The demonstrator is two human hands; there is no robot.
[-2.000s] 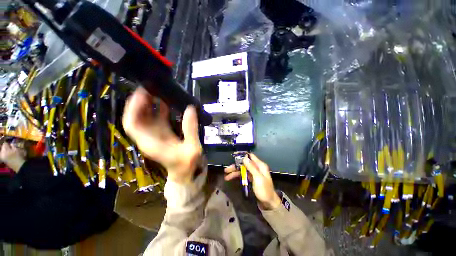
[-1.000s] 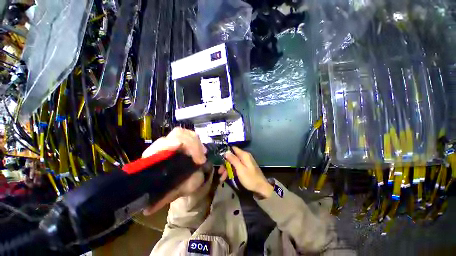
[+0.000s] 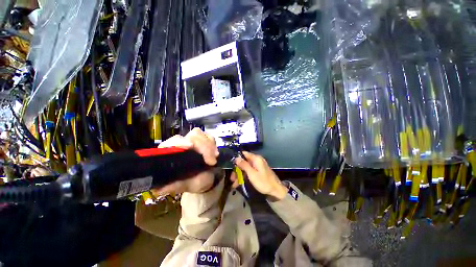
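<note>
My left hand (image 3: 190,156) is closed around the thick black electric screwdriver (image 3: 141,172), which has a red strip and a white label. The screwdriver lies nearly level, its tip pointing right. My right hand (image 3: 261,176) pinches a small part (image 3: 238,158) with a yellow-sleeved cable tail (image 3: 240,177) hanging down. The screwdriver tip meets the part at my right fingertips; exact contact is too small to tell. The white screw feeder (image 3: 211,112) stands just behind my hands, its dark window open.
Clear ribbed trays (image 3: 402,114) with cables lie at the right; tails hang over the bench edge. More trays (image 3: 128,57) and hanging cables stand at the left. Crumpled film (image 3: 289,86) and black parts (image 3: 276,41) lie behind the feeder. A person's hand (image 3: 39,173) shows at far left.
My left hand has brought the screwdriver from beside the feeder down to the part, and its rear end has since swung up to nearly level. My right hand has moved slightly.
</note>
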